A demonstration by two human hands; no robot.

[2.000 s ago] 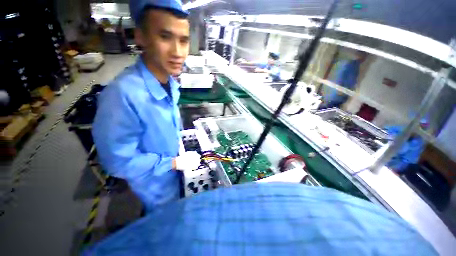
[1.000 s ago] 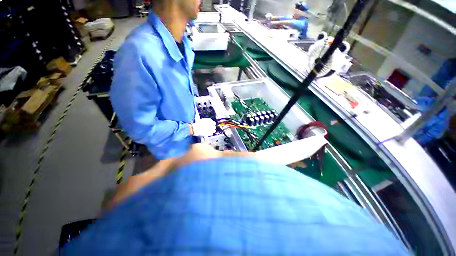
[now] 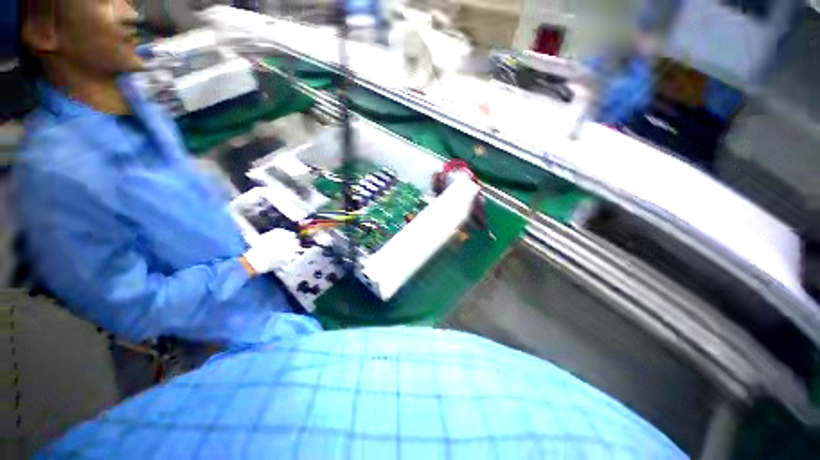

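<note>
Neither of my hands shows; my checked light-blue smock (image 3: 378,395) fills the bottom of the view. In front of me a white open housing (image 3: 418,243) lies at an angle on a green mat. Inside it is a green circuit board (image 3: 388,217) with a row of capacitors (image 3: 370,186). Black, red and yellow wires (image 3: 325,222) come out at the housing's left side. A white plate with dark round holes (image 3: 313,277) stands beside it. A dark red cable coil (image 3: 457,171) is at the far right end. The picture is blurred.
A worker in a blue smock (image 3: 117,216) stands at the left, a white-gloved hand (image 3: 271,250) at the wires. A black cord (image 3: 345,117) hangs across the housing. A metal rail (image 3: 611,278) and long white bench (image 3: 692,198) run to the right. Another white housing (image 3: 216,85) lies farther back.
The view has swung right and down, so the worker and housing sit farther left. The blurred skin-coloured shape at my smock's upper left edge is gone. The worker's gloved hand remains at the wires.
</note>
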